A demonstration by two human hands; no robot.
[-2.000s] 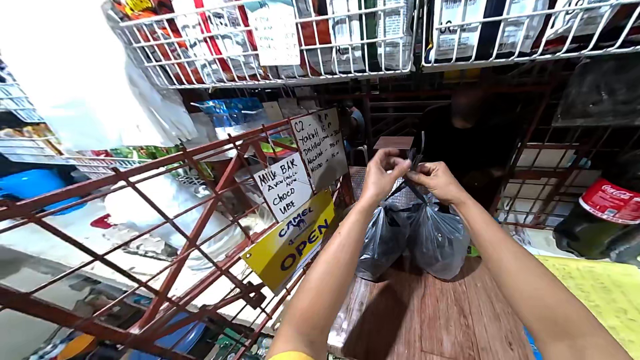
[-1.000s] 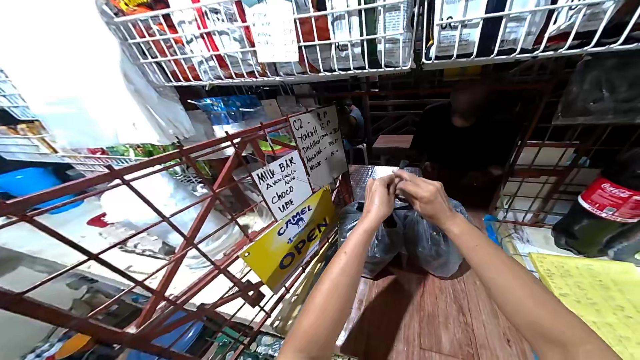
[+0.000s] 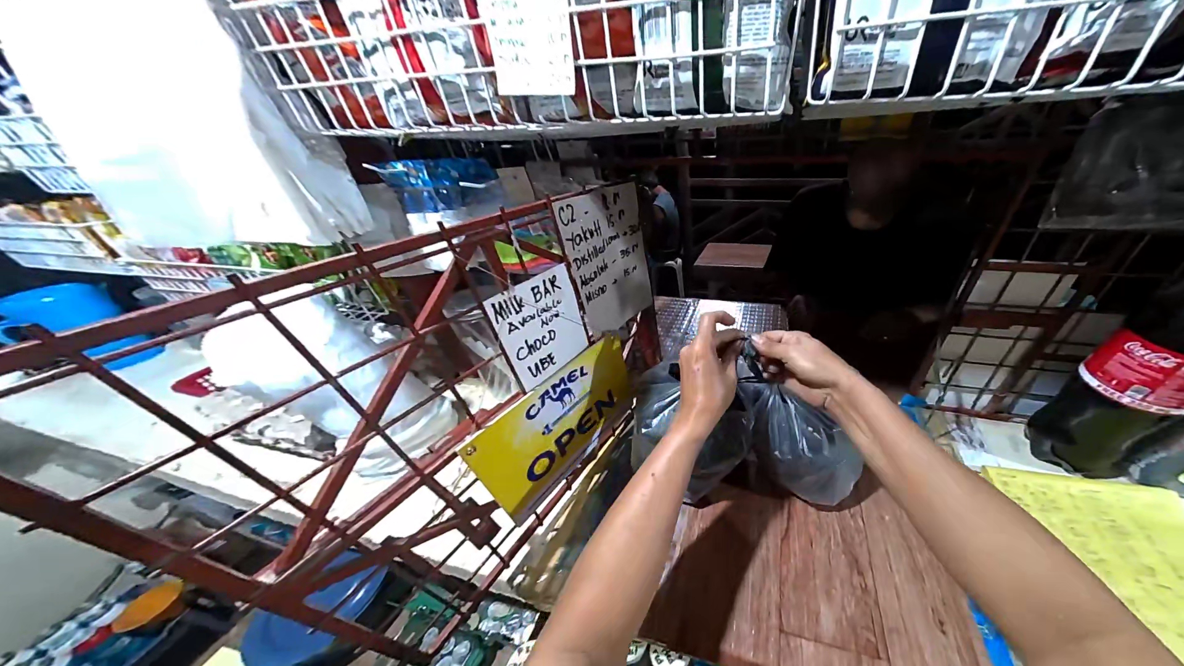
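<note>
Two dark translucent plastic bags stand side by side on the wood-patterned counter (image 3: 795,573), their contents hidden. My left hand (image 3: 710,370) pinches the gathered top of the plastic bag (image 3: 705,439) on the left side. Close beside it, my right hand (image 3: 800,363) grips the twisted plastic at the neck of the plastic bag (image 3: 809,453) on the right. The fingertips of both hands nearly meet over a small dark twist of plastic between them. Whether it is knotted cannot be told.
A red metal grille (image 3: 370,407) with handwritten signs and a yellow sign (image 3: 555,425) runs along the left. White wire baskets (image 3: 555,116) of packets hang above. A person (image 3: 865,231) in dark clothing is beyond the counter. At right are a Coca-Cola bottle (image 3: 1101,416) and yellow paper (image 3: 1101,518).
Two seconds ago my hands were raised higher with the stretched bag tops; they came down onto the bags and came together. Now the fingertips are slightly apart, with the dark twist showing between them.
</note>
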